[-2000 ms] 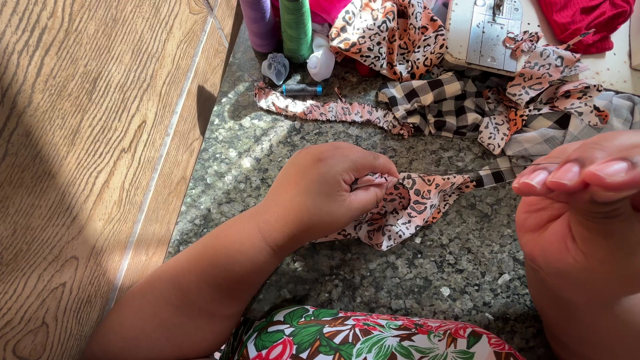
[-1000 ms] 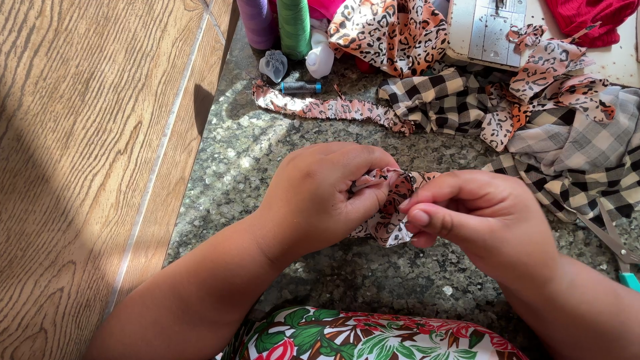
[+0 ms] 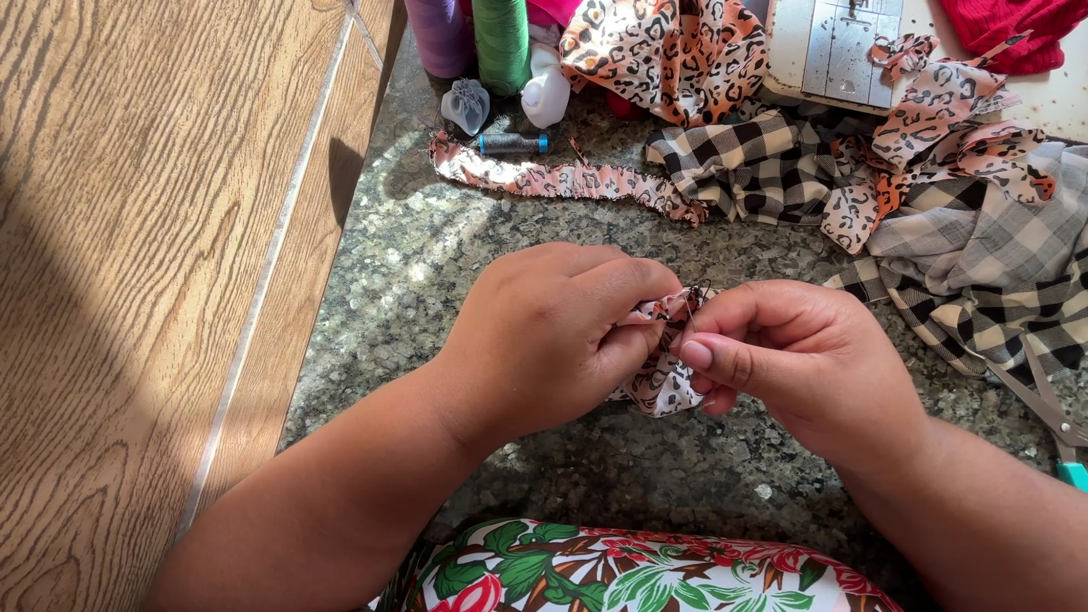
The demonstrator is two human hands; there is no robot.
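My left hand (image 3: 552, 340) pinches a piece of pink leopard-print fabric (image 3: 663, 387) between thumb and bent fingers, over the granite top. Close against its right side, my right hand (image 3: 782, 365) holds a thin sewing needle (image 3: 691, 316) between thumb and forefinger, at the fabric's gathered upper edge. Dark thread (image 3: 699, 293) lies bunched at that edge. Part of the fabric is hidden by my fingers. Beyond both hands lies a gathered leopard-print strip (image 3: 561, 180), with a small spool of dark thread (image 3: 512, 144) beside it.
Purple (image 3: 439, 38) and green thread cones (image 3: 501, 47) stand at the back. Black-and-white checked fabric (image 3: 977, 246) and leopard-print scraps (image 3: 943, 110) lie at right, by a sewing machine bed (image 3: 850, 51). Open scissors (image 3: 1050, 416) rest at the right edge. Wood-patterned tiles (image 3: 153, 255) lie left of the granite.
My right hand has come from the far right, where it drew the thread taut, back to the fabric beside my left hand. My left hand has kept its hold.
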